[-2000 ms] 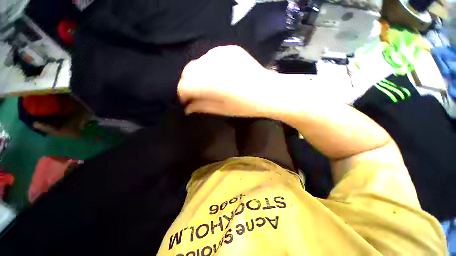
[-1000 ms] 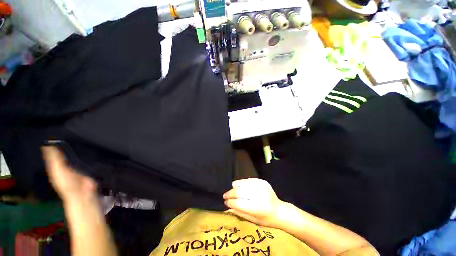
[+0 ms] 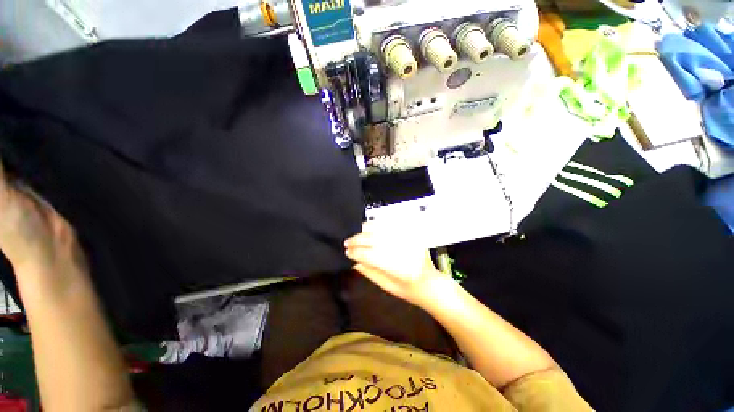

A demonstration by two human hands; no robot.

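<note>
A large black cloth panel (image 3: pixel 209 161) lies spread left of the overlock machine (image 3: pixel 451 88), its right edge beside the presser foot area (image 3: pixel 342 125). My right hand (image 3: pixel 390 261) pinches the panel's near right corner with thumb and fingers, just below the machine's front plate. My left hand (image 3: pixel 32 221) is at the far left, partly cut off by the picture's edge and blurred. It lies against the black cloth; its fingertips are not clear, so I cannot tell if it grips.
A black pile with pale stripes (image 3: pixel 591 181) lies at the right. Neon-green fabric (image 3: pixel 599 76) and light blue fabric (image 3: pixel 692 64) are behind it. Four cream knobs (image 3: pixel 439 48) line the machine head. Grey-white scrap cloth (image 3: pixel 221 326) is below the table edge.
The black panel now lies flatter along the machine. My left hand has moved further left and slightly up. My right hand has moved up, still pinching the corner. The view has shifted too.
</note>
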